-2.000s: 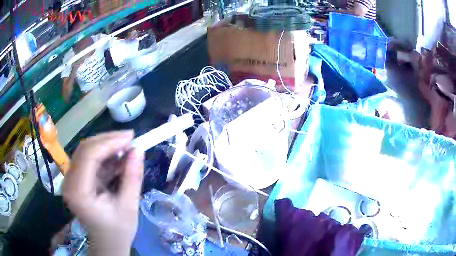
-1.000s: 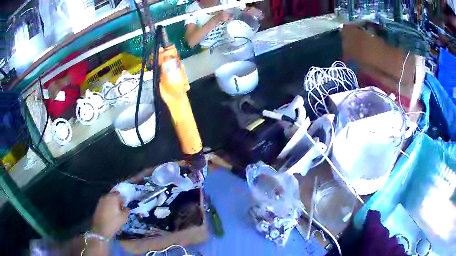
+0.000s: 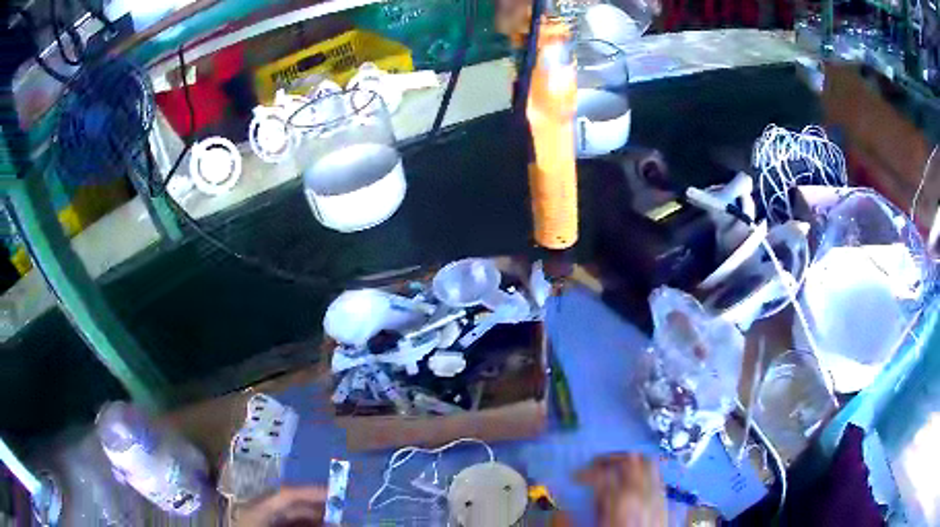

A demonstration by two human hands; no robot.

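Observation:
A round off-white cover plate (image 3: 487,496) with small holes lies on the blue-grey mat at the bottom centre. A thin white cord (image 3: 387,484) loops beside it. A small pale strip (image 3: 337,491) stands out near my left hand (image 3: 283,506), which is blurred and cut off by the bottom edge. I cannot tell whether it touches the strip. My right hand (image 3: 629,492) is blurred at the bottom edge, right of the plate; its fingers are unclear. A yellow-and-black tool (image 3: 539,497) shows partly between plate and right hand.
A parts box (image 3: 443,427) of white pieces lies ahead. An orange electric screwdriver (image 3: 554,144) hangs above. A power strip (image 3: 265,430) is left. A bag of fittings (image 3: 680,386), white lamp parts and a turquoise-lined bin (image 3: 892,386) are right. A person's hand shows beyond the bench.
The view has swung left and down to the mat. The left hand, earlier raised with a white bar and then over the parts box, is now at the bottom edge. The right hand has come into view.

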